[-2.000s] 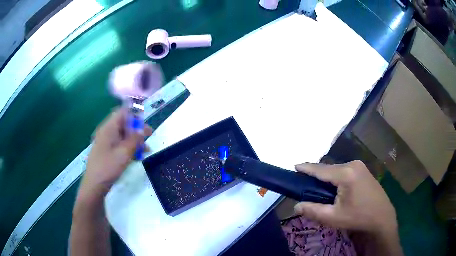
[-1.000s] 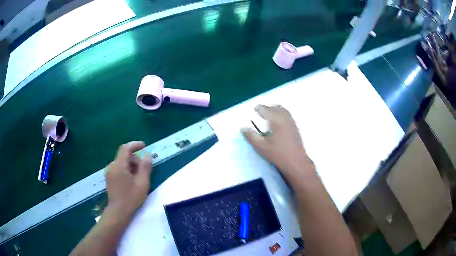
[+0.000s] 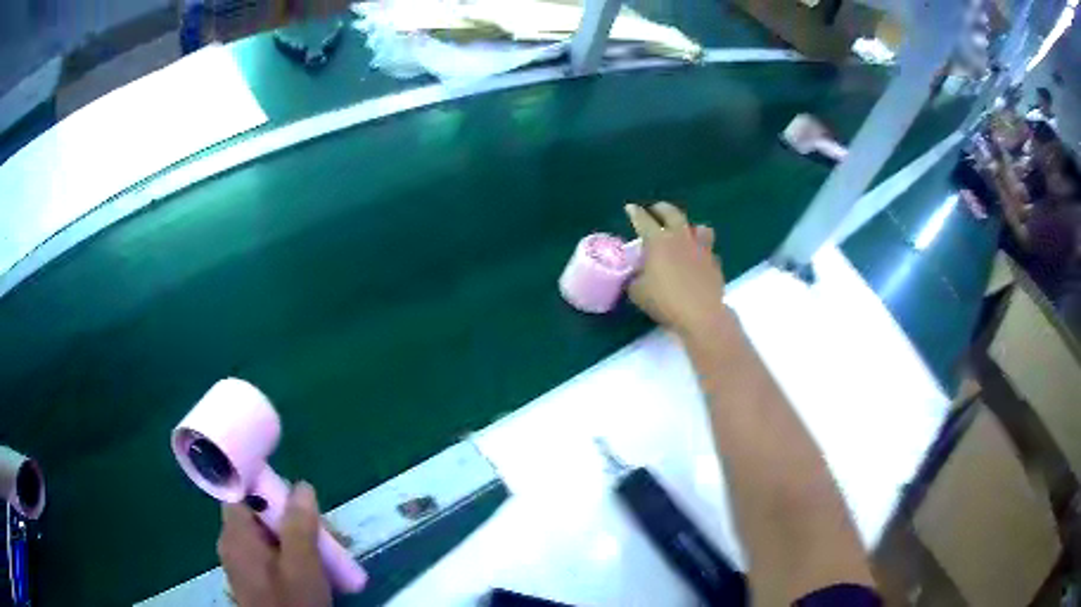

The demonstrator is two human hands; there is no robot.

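My left hand (image 3: pixel 275 551) holds a whole pink handheld fan (image 3: pixel 231 439) by its handle, over the near rail of the belt. My right hand (image 3: pixel 676 270) is over the green belt with its fingers around the handle of a second pink fan (image 3: pixel 595 275), whose head faces left. The black electric screwdriver (image 3: pixel 678 536) lies on the white sheet (image 3: pixel 581 504), its thin bit pointing up and left. Only a dark corner of the screw tray (image 3: pixel 522 599) shows at the bottom edge.
An open-handled fan (image 3: pixel 18 486) with blue in its handle is at the far left edge. Another pink fan (image 3: pixel 811 135) lies further along the conveyor belt (image 3: pixel 391 273). A metal post (image 3: pixel 854 154) stands at the right. Cartons (image 3: pixel 990 498) and people are at the right.
My left hand has taken hold of the nearer whole fan. My right hand has moved from the sheet to the other fan on the belt. The screwdriver now shows and the view has shifted up.
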